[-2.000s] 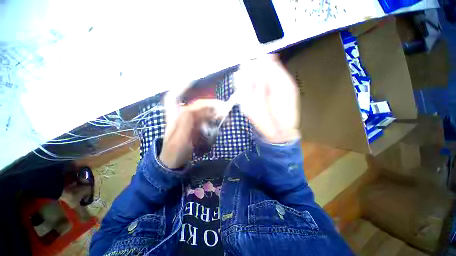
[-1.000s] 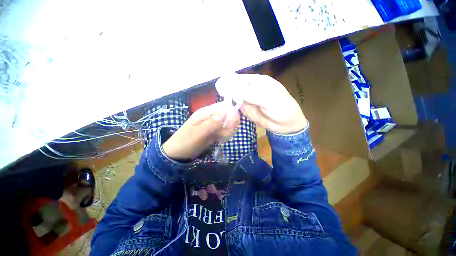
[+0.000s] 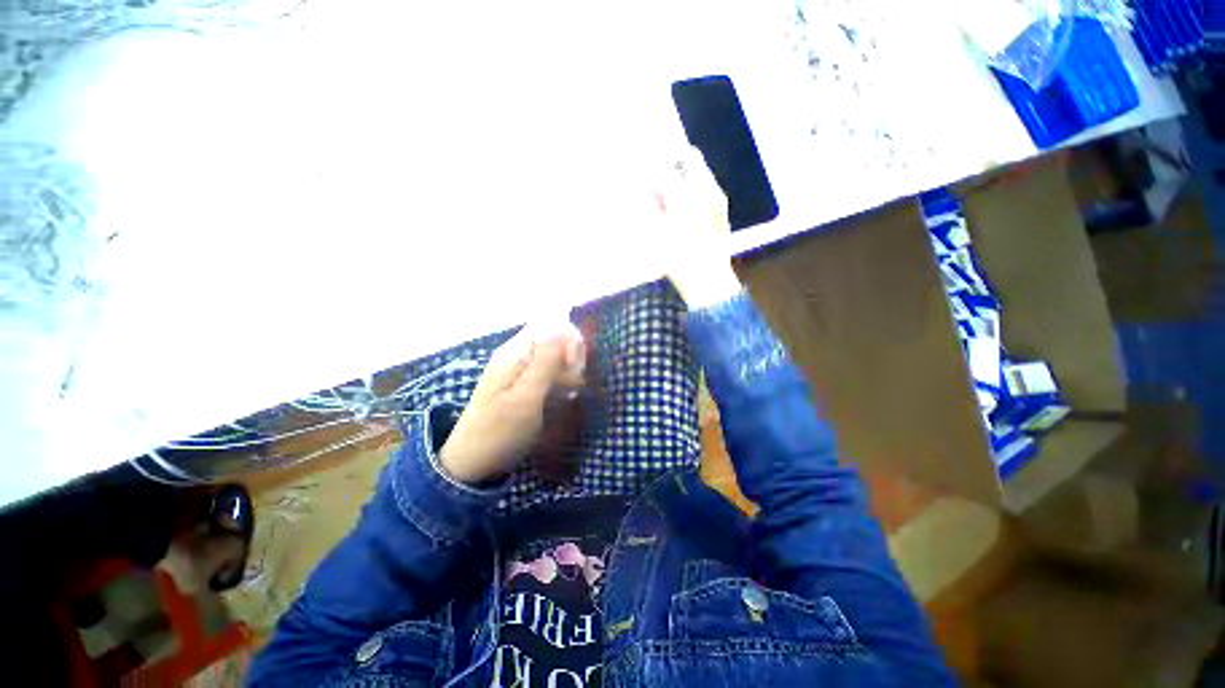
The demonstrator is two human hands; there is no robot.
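Note:
My left hand (image 3: 511, 403) is over my lap at the table's front edge, fingers curled together; whether a white thing is between its fingertips I cannot tell. My right hand (image 3: 692, 222) is reached forward over the white table, beside the black smartphone (image 3: 730, 151). It is overexposed and blends into the table, so its fingers and anything in them are not clear. White cables (image 3: 289, 423) hang in loose loops over the table's front edge, left of my left hand, and reach my lap.
A tangled white cable pile (image 3: 47, 255) lies at the table's left. Small scattered pieces (image 3: 853, 67) lie right of the phone. Blue packs (image 3: 1075, 88) with a clear plastic bag (image 3: 1032, 47) are at far right. An open carton (image 3: 860, 336) holds small blue-white boxes (image 3: 978, 323). A red stool (image 3: 134, 625) stands low left.
My hands were together over my lap; now they are apart. My right hand has moved forward onto the table by the phone. The view has shifted, showing more of the table's far side.

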